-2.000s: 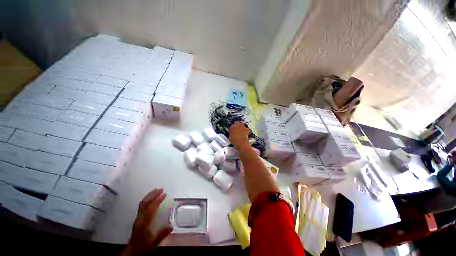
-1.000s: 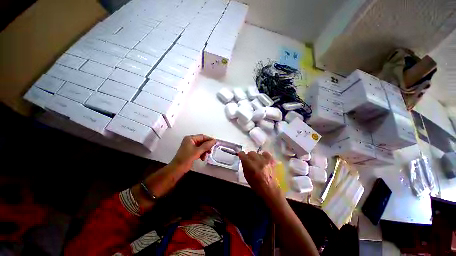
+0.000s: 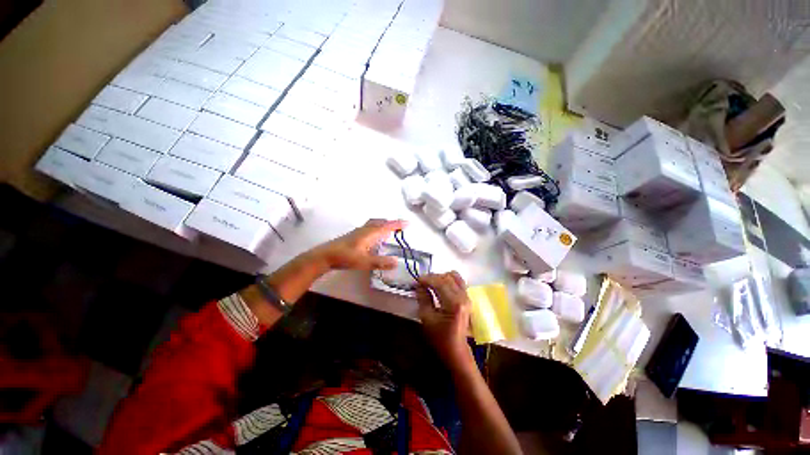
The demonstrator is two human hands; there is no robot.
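Observation:
A small open white retail box (image 3: 387, 283) lies near the table's front edge. A thin black charging cable (image 3: 407, 251) forms a loop above it, between my two hands. My left hand (image 3: 369, 247) is at the box's left and back side, its fingertips at the cable's upper end. My right hand (image 3: 442, 300) is at the box's right side and pinches the cable's lower end. The box's inside is partly hidden by my left hand and the cable. White earbud cases (image 3: 462, 235) lie in a loose pile behind and to the right.
Rows of white boxes (image 3: 213, 133) fill the left. A cable heap (image 3: 502, 142) lies behind the cases, near a blue card (image 3: 520, 90). A yellow sheet (image 3: 492, 313), label sheets (image 3: 613, 342), a black smartphone (image 3: 672, 355) and stacked boxes (image 3: 659, 173) are on the right.
The black cable now shows as a raised loop above the open box. My left hand has shifted slightly up and over the box; my right hand has moved slightly down and left.

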